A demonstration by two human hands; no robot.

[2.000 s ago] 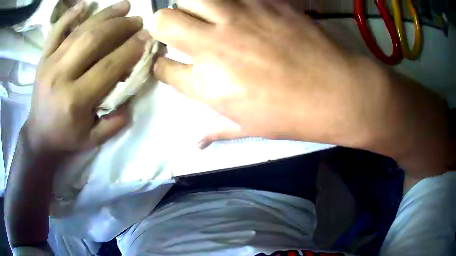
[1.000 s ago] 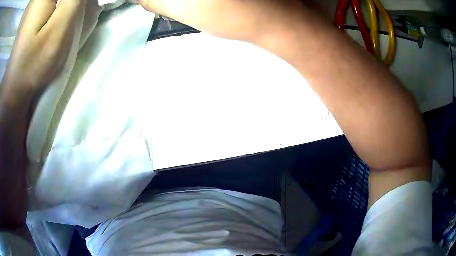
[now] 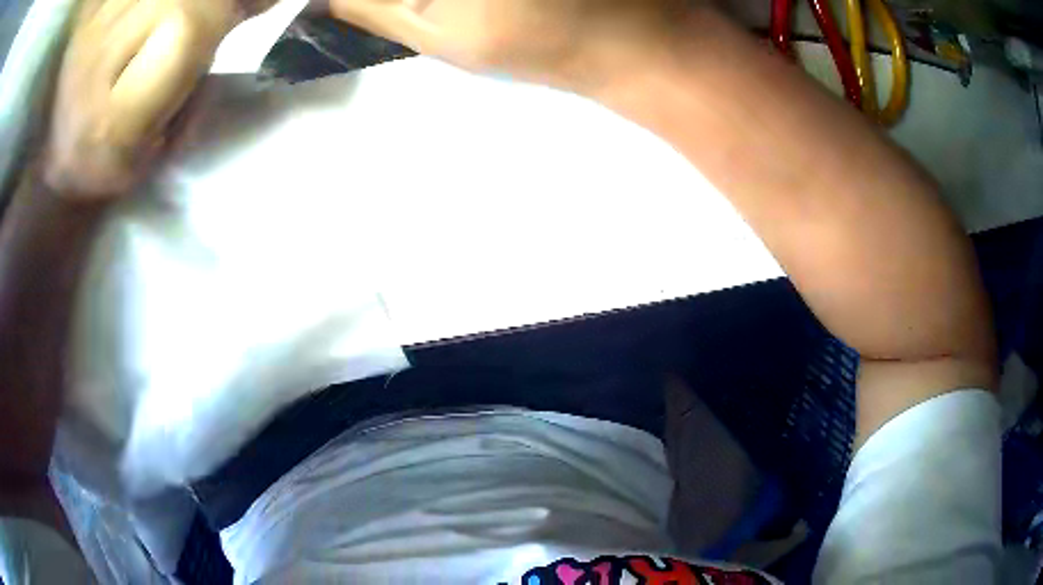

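Observation:
A white garment piece (image 3: 246, 377) hangs from the table's left part over the front edge towards my lap, partly blurred. My left hand (image 3: 132, 86) is at the upper left over the cloth, blurred, with fingers bent; whether it grips the cloth cannot be told. My right hand (image 3: 480, 29) is at the top, cut off by the upper edge, its forearm crossing the table from the right. Its fingertips are near a dark machine part (image 3: 326, 51); what they hold is hidden. The needle area is not in view.
Scissors with red and yellow-orange handle loops (image 3: 875, 69) lie at the upper right, beyond my right forearm. The white table's front edge (image 3: 595, 306) crosses the middle. A dark blue perforated basket (image 3: 823, 400) stands below the table at the right.
Both hands have moved up and away from the middle since the earliest frame. Since the later one, my left hand has shifted right, and the hanging cloth has swung and blurred.

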